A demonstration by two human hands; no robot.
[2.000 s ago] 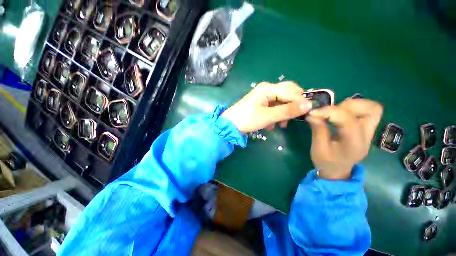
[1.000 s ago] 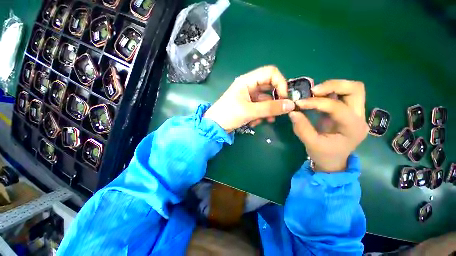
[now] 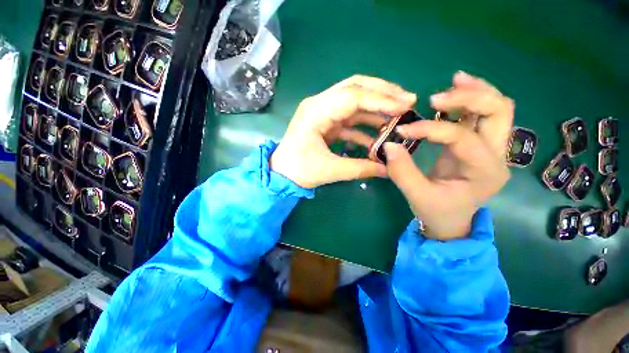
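A smartwatch housing [image 3: 394, 138] with a copper rim and dark inside is held tilted above the green bench [image 3: 345, 227]. My left hand [image 3: 334, 131] grips it by its edges between thumb and fingers. My right hand [image 3: 455, 152] is at its right side, with thumb and forefinger tips at the housing's dark inside and the other fingers spread. The right fingers are slightly blurred, and whether they pinch a small piece cannot be told. A small white piece [image 3: 363, 185] lies on the bench below the hands.
A black compartment tray [image 3: 181, 114] of housings stands at left. A clear bag [image 3: 241, 69] of small dark and silver parts lies beside it. Several loose housings [image 3: 581, 183] lie at right. A whitish plastic bag [image 3: 7, 89] is at the far left, and part of a person's arm [image 3: 607, 334] at bottom right.
The housing in my left hand has turned from nearly flat to tilted. My right fingers have moved from its far edge and spread. The view has shifted slightly, moving the tray and bag left.
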